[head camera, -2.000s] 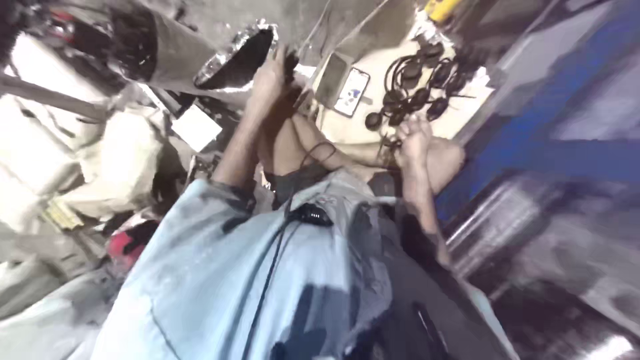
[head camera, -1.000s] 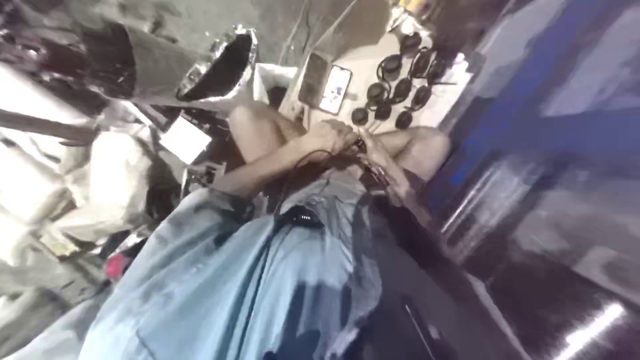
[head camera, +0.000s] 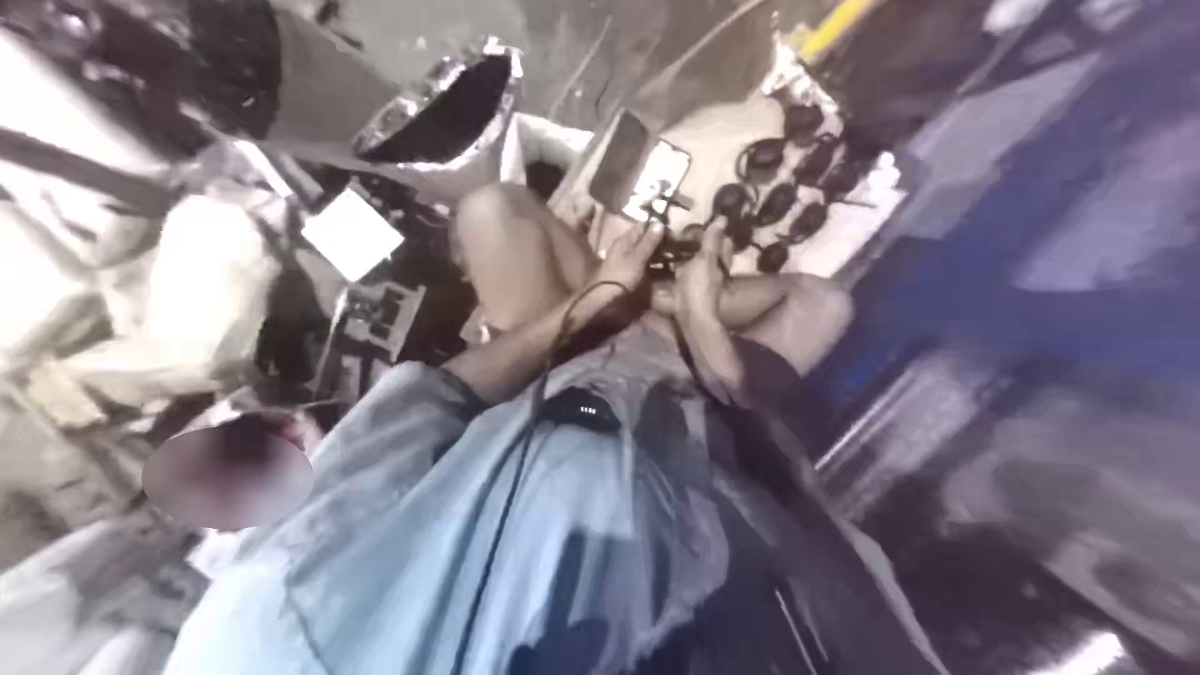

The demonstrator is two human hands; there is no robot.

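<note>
My left hand point(head camera: 630, 255) is by my lap, its fingertips closed on a small dark corded part point(head camera: 664, 255). Close on its right is my right hand point(head camera: 701, 274), fingers pointing up beside the same part; blur hides whether it grips anything. Several round black corded pieces point(head camera: 778, 202) lie just beyond, on a pale board point(head camera: 722, 127). A phone point(head camera: 659, 178) with a lit screen rests at the board's left side, against a dark flat panel point(head camera: 622, 161). A thin dark cable point(head camera: 566, 323) loops over my left forearm.
An open, dark-mouthed container with a shiny rim point(head camera: 445, 112) stands at upper left. Below it lie a white square point(head camera: 352, 234) and a grey metal-like frame point(head camera: 380, 314). Pale bulky bags point(head camera: 202, 281) fill the left. A blue surface point(head camera: 1012, 272) runs along the right.
Two seconds ago my hands were far apart, the left near the container, the right by the black pieces. One second ago they were together over my lap; now they are farther forward, near the board.
</note>
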